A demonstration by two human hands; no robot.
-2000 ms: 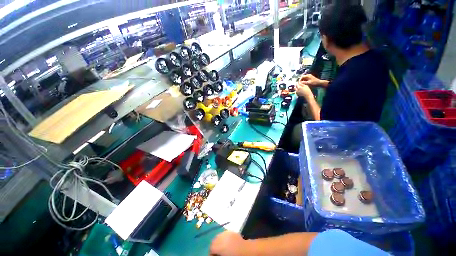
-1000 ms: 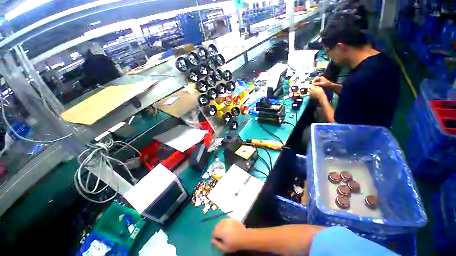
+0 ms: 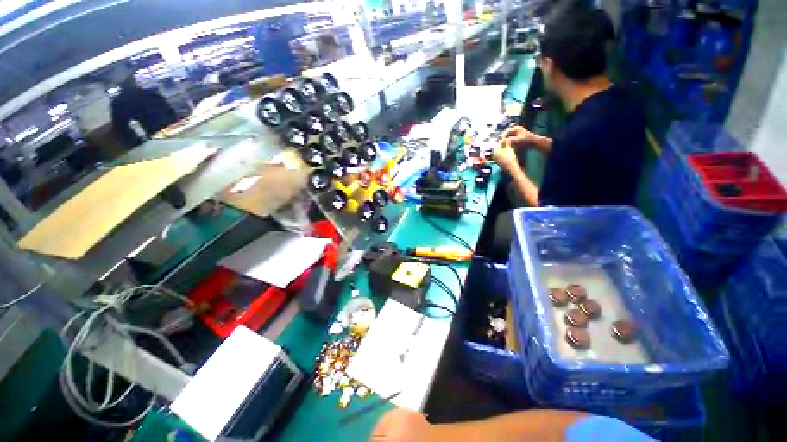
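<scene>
My right hand (image 3: 402, 426) lies low at the bottom edge, partly cut off, near the bench's front edge. Its fingers are hidden, so I cannot tell what it holds. My left hand is out of the picture. Ahead of my right hand are a white paper sheet (image 3: 399, 352) with a thin dark tool on it, and a pile of small gold, white and red components (image 3: 335, 366). A clear round tub (image 3: 356, 312) stands behind the pile. A soldering iron with an orange-yellow handle (image 3: 440, 253) rests by a black stand with a yellow square (image 3: 409, 274).
A white box (image 3: 226, 380) stands left of the pile, near a red tray (image 3: 226, 298). Black round parts (image 3: 312, 129) are stacked at the back. A plastic-lined blue tote (image 3: 623, 374) with several brown cups stands right. A person (image 3: 591, 142) works further along the bench.
The view swung one way and back. My right hand now sits lower and is more cut off. The green and blue bins seen a second ago at bottom left are mostly out of view.
</scene>
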